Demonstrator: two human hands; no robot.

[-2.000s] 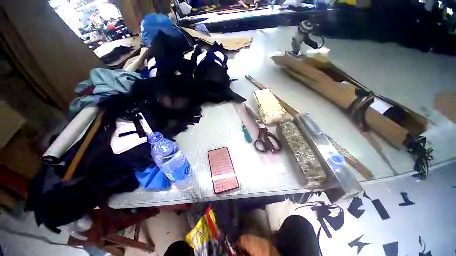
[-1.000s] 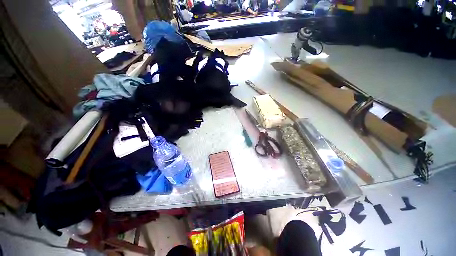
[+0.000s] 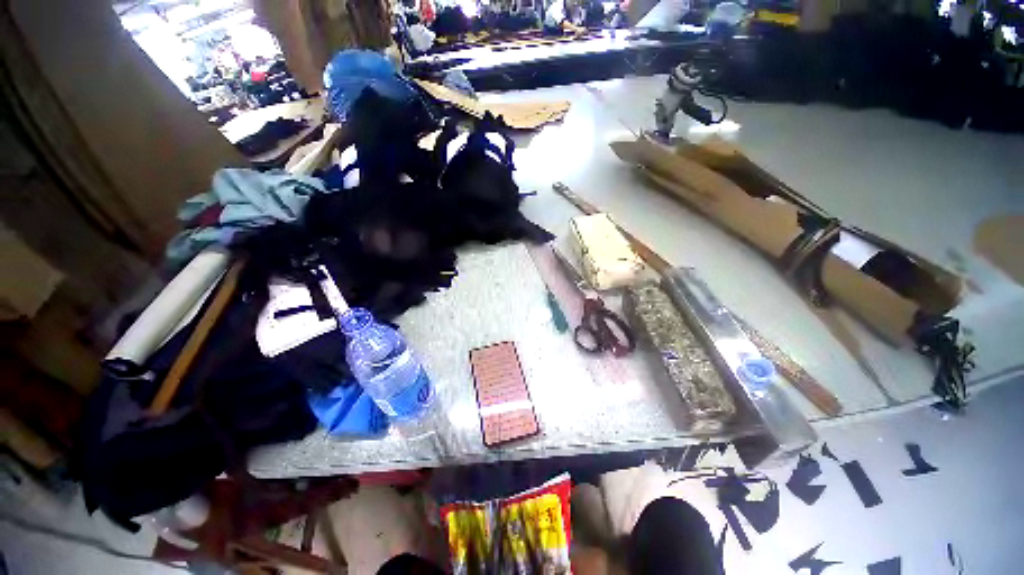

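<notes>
A red and yellow snack packet (image 3: 511,530) shows at the bottom edge, below the table, its front facing me. My right hand (image 3: 591,557) shows only as a small, blurred patch at the packet's right edge, beside a dark sleeve; it holds the packet, its fingers hidden. My left hand is out of the picture; only a dark rounded shape, perhaps a sleeve, shows left of the packet. A smartphone (image 3: 505,393) with a pinkish lit screen lies near the table's front edge. A clear water bottle (image 3: 387,368) stands left of it.
Dark red scissors (image 3: 604,328), a pale yellow block (image 3: 606,249), a speckled bar (image 3: 680,357) and a long clear box (image 3: 741,365) lie right of the phone. Black cloth (image 3: 387,230) is heaped left. A tied brown card roll (image 3: 775,230) lies at the right. Black scraps lie on the floor.
The packet has turned from tilted to nearly upright and moved right, showing more of its front. The phone and tools lie unchanged; the view has shifted slightly.
</notes>
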